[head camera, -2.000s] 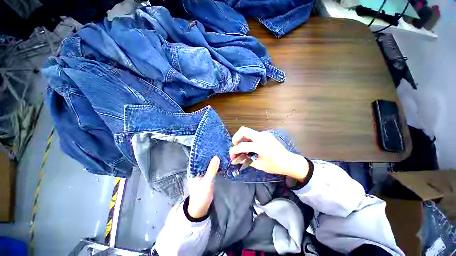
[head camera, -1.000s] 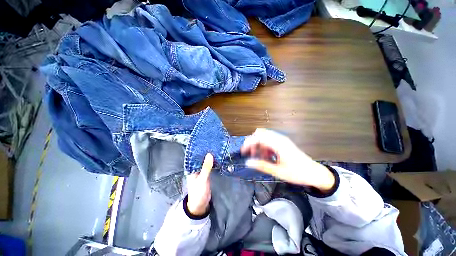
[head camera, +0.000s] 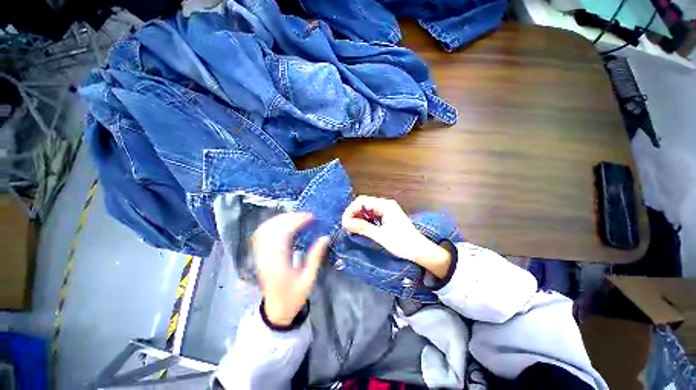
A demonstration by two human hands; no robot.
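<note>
The denim jacket (head camera: 381,268) lies over my lap and the near table edge, its paler inside showing at the left. Its pointed collar (head camera: 330,190) lies in front of my hands. My left hand (head camera: 284,263) is blurred, with fingers apart, over the collar's left part. My right hand (head camera: 381,228) is closed on a small pink-red thing, mostly hidden in the fist, likely the thread snips (head camera: 368,216). It is just right of the collar point, over the jacket. Small round buttons (head camera: 339,264) show on the placket.
A heap of denim garments (head camera: 229,68) covers the left and far side of the brown table (head camera: 519,145). A black phone (head camera: 617,204) lies at the right edge. An open cardboard box (head camera: 649,301) stands at the lower right. Yellow-black tape (head camera: 179,301) marks the floor at left.
My left hand has let go of the collar, opened and moved up and left. My right hand has moved slightly left towards the collar. The whole view has shifted a little.
</note>
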